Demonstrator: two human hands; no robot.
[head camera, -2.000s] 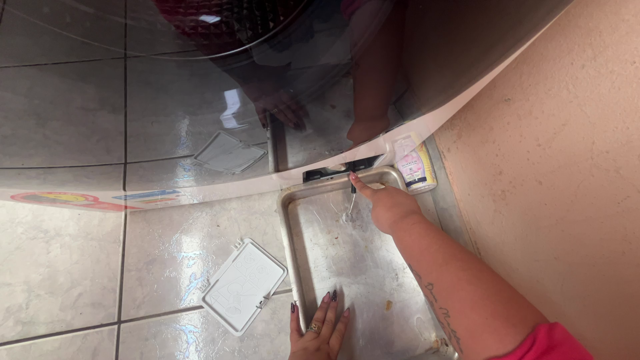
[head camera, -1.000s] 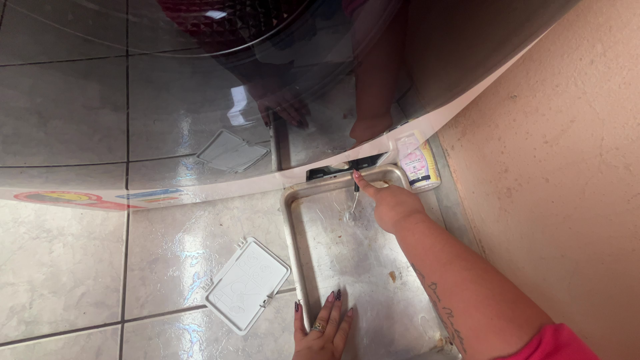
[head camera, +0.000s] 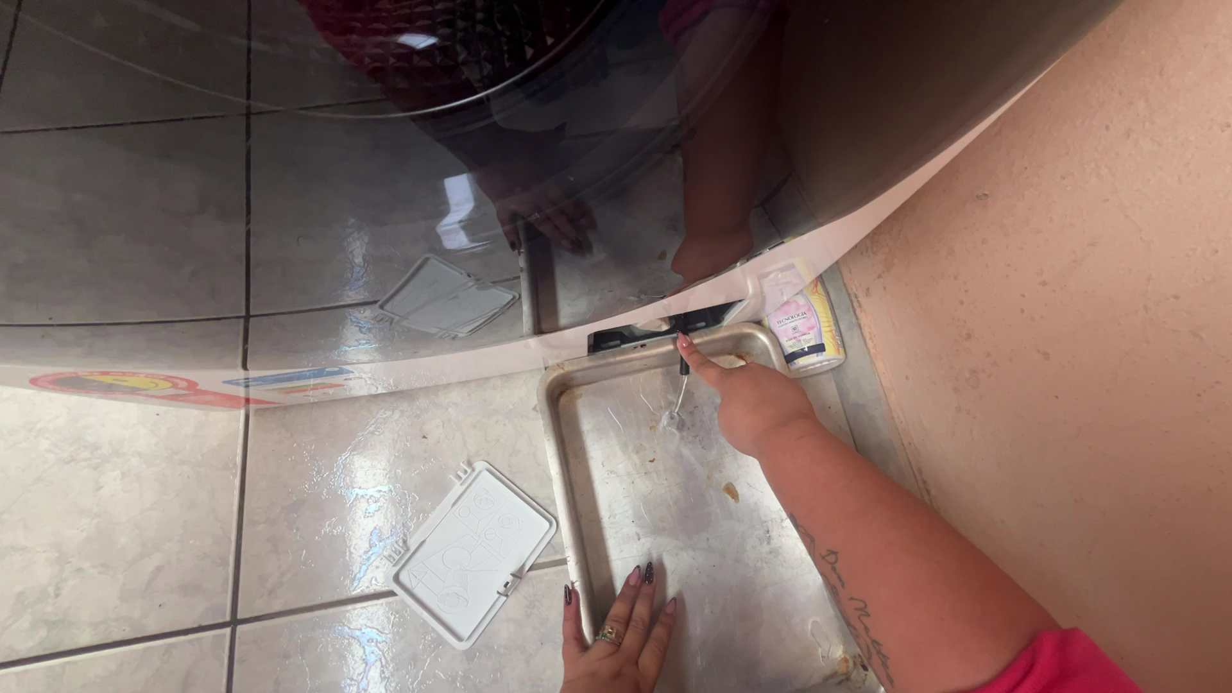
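Note:
A shallow metal baking tray (head camera: 674, 520) lies on the floor against the base of a front-loading washing machine (head camera: 414, 192). My left hand (head camera: 621, 630) rests over the tray's left rim, fingers spread inside and thumb outside. At the low dark opening (head camera: 664, 327) in the machine, the index finger of my right hand (head camera: 760, 399) reaches out and touches the area by a short black hose or spout (head camera: 684, 364). A thin clear stream, seemingly water, falls from it into the tray. The other fingers are curled, with their undersides hidden. A white plastic hatch cover (head camera: 476, 553) lies on the floor.
A plastic bottle (head camera: 808, 327) with a pink and yellow label stands between the machine and the wall (head camera: 1059, 289) on the right. The tiled floor (head camera: 318, 481) is shiny. The machine's glossy front overhangs the tray's far end and mirrors both arms.

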